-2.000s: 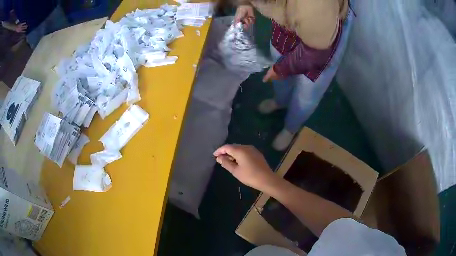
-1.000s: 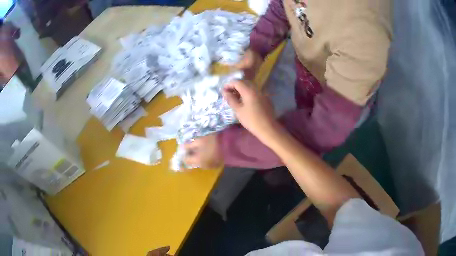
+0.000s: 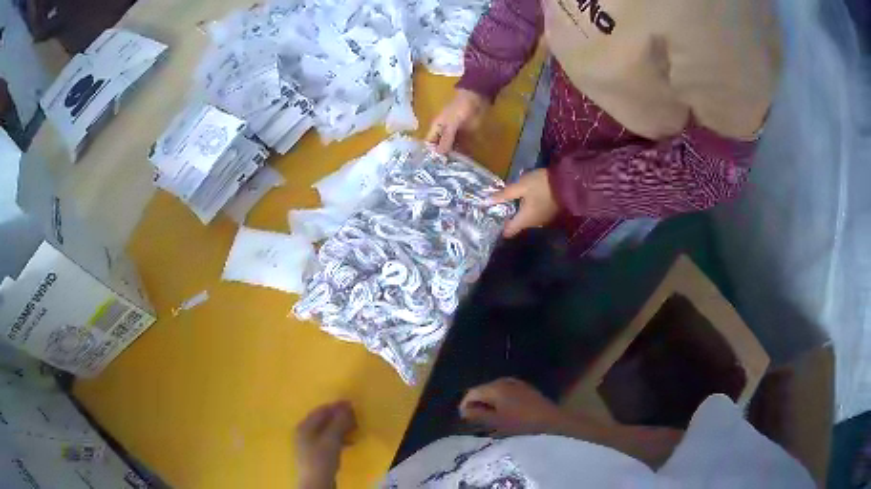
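Note:
A large clear bag of coiled white-grey cables [image 3: 401, 253] lies on the yellow table [image 3: 248, 382], near its right edge. Another person's two hands touch its far and right sides. My left hand [image 3: 325, 430] is low over the table's near part, small and blurred, fingers curled; I cannot tell whether it holds anything. My right hand [image 3: 506, 403] is just right of the table edge, below the bag and apart from it, with fingers curled and nothing visible in it.
Filled small bags [image 3: 353, 67] are heaped at the back. Printed leaflets [image 3: 205, 158] are stacked left. A white printed box [image 3: 72, 310] stands at the left edge. A person [image 3: 659, 105] leans in from the right. An open brown carton [image 3: 754, 368] is below right.
The other person has brought the bag of cables from beside the table onto it. My right hand has drawn back from near the bag toward me. My left hand has come into view.

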